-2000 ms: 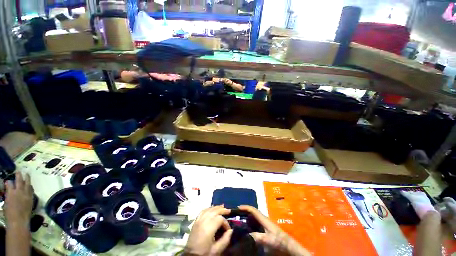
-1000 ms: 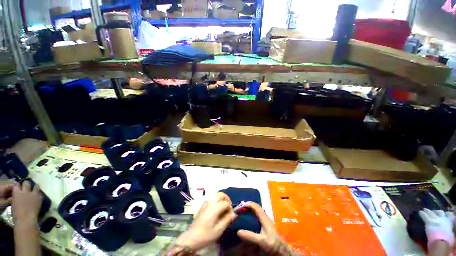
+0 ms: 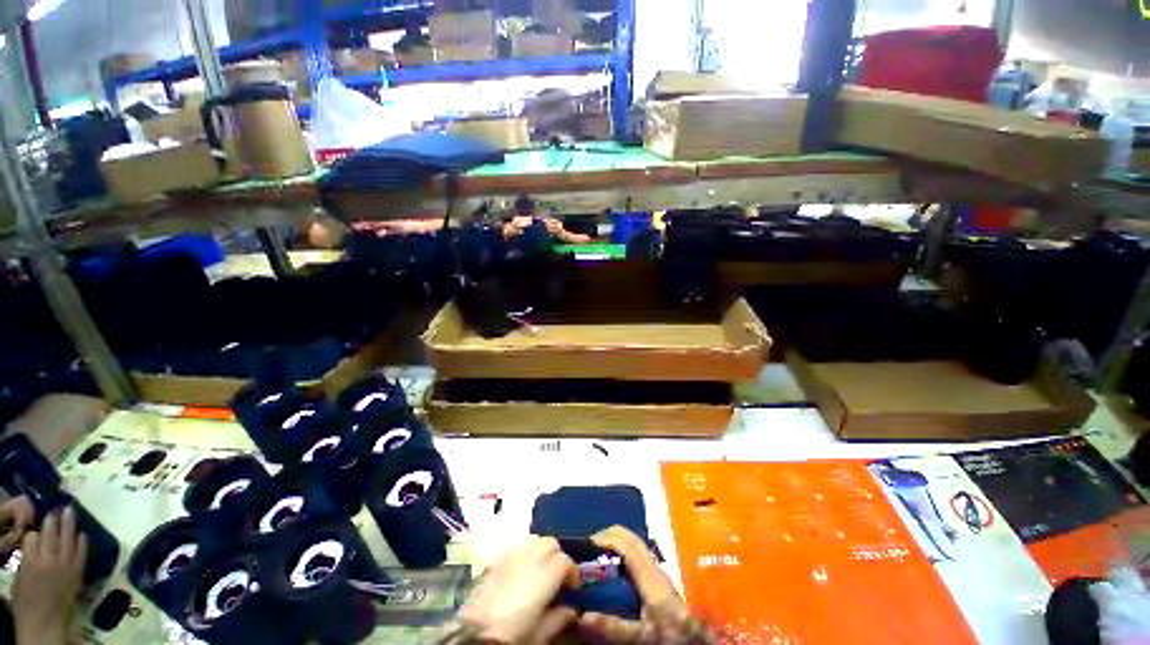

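Observation:
A dark navy speaker housing (image 3: pixel 608 595) is between my two hands at the bottom centre. A small pale and reddish detail shows at its upper opening. My left hand (image 3: pixel 520 597) holds it from the left, with the fingers at its top. My right hand (image 3: pixel 646 592) curls around its right side. Both hands are bare and partly blurred. A flat navy rounded pad or housing (image 3: pixel 588 512) lies on the bench just beyond them. Clustered dark housings (image 3: pixel 280 510) with white rings stand left of my hands, some with thin lead wires sticking out.
A silver bar (image 3: pixel 426 592) lies between the cluster and my left hand. Stacked cardboard trays (image 3: pixel 593 353) stand beyond, another tray (image 3: pixel 940 401) to the right. An orange printed sheet (image 3: pixel 807 554) lies right. A neighbour's hands (image 3: pixel 51 567) show at left, a white glove (image 3: pixel 1125 607) at right.
My hands have gone from working at the housing's top, fingers raised, to gripping it from both sides with its opening showing. The gloved hand at right has moved down towards the picture's edge.

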